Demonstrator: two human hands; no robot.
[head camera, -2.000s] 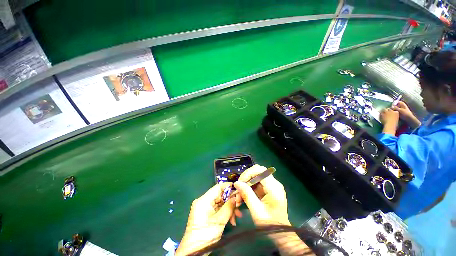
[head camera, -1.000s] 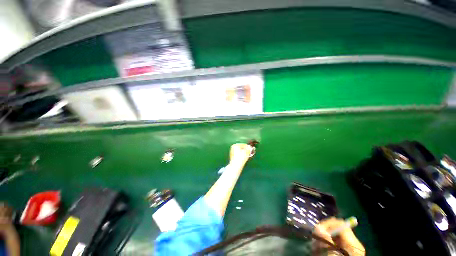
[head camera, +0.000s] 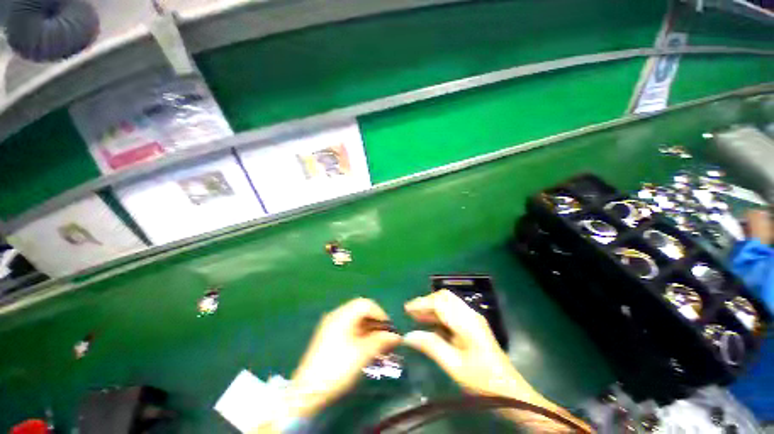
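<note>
My left hand (head camera: 344, 343) is bare and slightly blurred, its fingertips closed around a small dark piece (head camera: 379, 325). My right hand (head camera: 454, 335) is beside it, thumb tip close to the left fingertips and fingers curled. I cannot tell if it holds anything, and no tool shows clearly. A blurred silvery unit (head camera: 386, 366) shows just below the hands; whether it lies on the belt is unclear. The small black parts box (head camera: 495, 309), with tiny pale specks, is partly hidden behind my right hand. A silver and gold unit (head camera: 339, 253) lies on the green belt beyond my hands.
A stacked black compartment tray (head camera: 594, 297) with ring-shaped parts stands right. A clear tray (head camera: 704, 414) is at lower right. A white card (head camera: 246, 400) and a black object (head camera: 119, 410) lie lower left. Another unit (head camera: 209, 301) is on the belt. A coworker's blue sleeve (head camera: 754, 269) shows at right.
My left hand has come back from the far belt, where a unit now lies, and both hands are together again. The view swung left, then partly back right.
</note>
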